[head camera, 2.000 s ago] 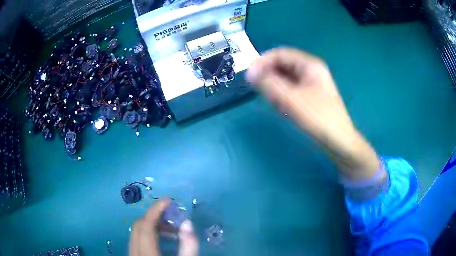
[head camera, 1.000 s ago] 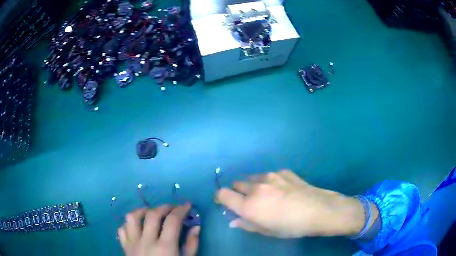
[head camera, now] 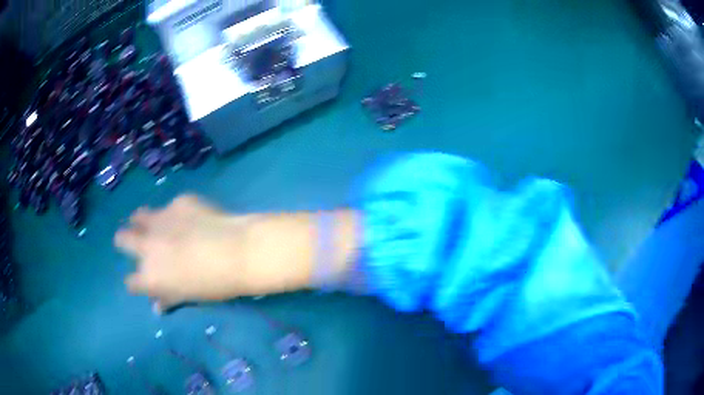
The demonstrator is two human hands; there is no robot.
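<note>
My right hand [head camera: 181,251] is stretched to the left across the mat, blurred, palm down. A bit of dark lead shows under its fingers, but whether it grips a part cannot be told. The single lens holder seen earlier is hidden, likely under the hand. Three lens holders lie near the bottom edge: one at the right [head camera: 294,349], one in the middle [head camera: 238,374] and one at the left [head camera: 198,383], with thin leads and white plugs above them. My left hand is out of the picture.
The heap of lens holders [head camera: 100,123] lies at the upper left, beside the white screw feeder [head camera: 262,104]. An assembled camera module [head camera: 390,106] lies right of the feeder. The end of a board strip [head camera: 81,386] shows at the bottom left. Dark trays stand at the left edge.
The view has shifted. My right hand has moved left and away from the lower lens holders. My left hand has left the picture. The lower holders are now uncovered.
</note>
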